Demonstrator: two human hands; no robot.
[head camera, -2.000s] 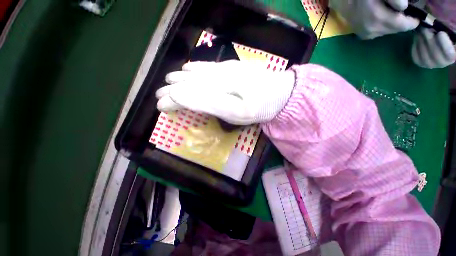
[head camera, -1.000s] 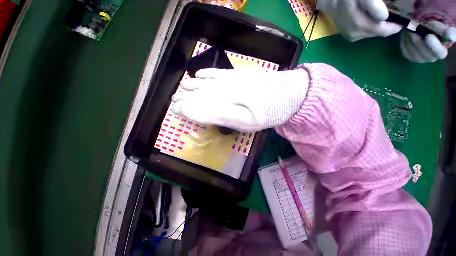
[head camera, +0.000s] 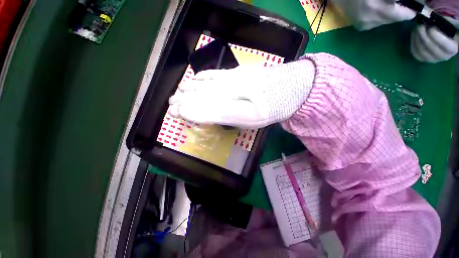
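My right hand (head camera: 226, 98), in a white glove, lies palm down over the label sheet (head camera: 201, 143) in the black tray (head camera: 201, 171). Its fingers are together and point left. Its underside is hidden; a small dark thing shows at its lower edge, and I cannot tell whether it is held. The sheet is yellow and white with rows of small red marks. A dark flat object (head camera: 214, 54) lies on the sheet just above my fingers. My left hand is not to be seen.
The green conveyor belt (head camera: 65, 151) carries a circuit board (head camera: 98, 19) at the top left. A record sheet (head camera: 282, 201) with a pink pen (head camera: 299, 194) lies below my forearm. Another circuit board (head camera: 407, 111) lies at right. A coworker's gloved hands (head camera: 428, 43) hold a dark tool.
The circuit board on the belt has come further into view at the top left. My right hand stays over the label sheet, slightly lower on it, uncovering more of the dark flat object.
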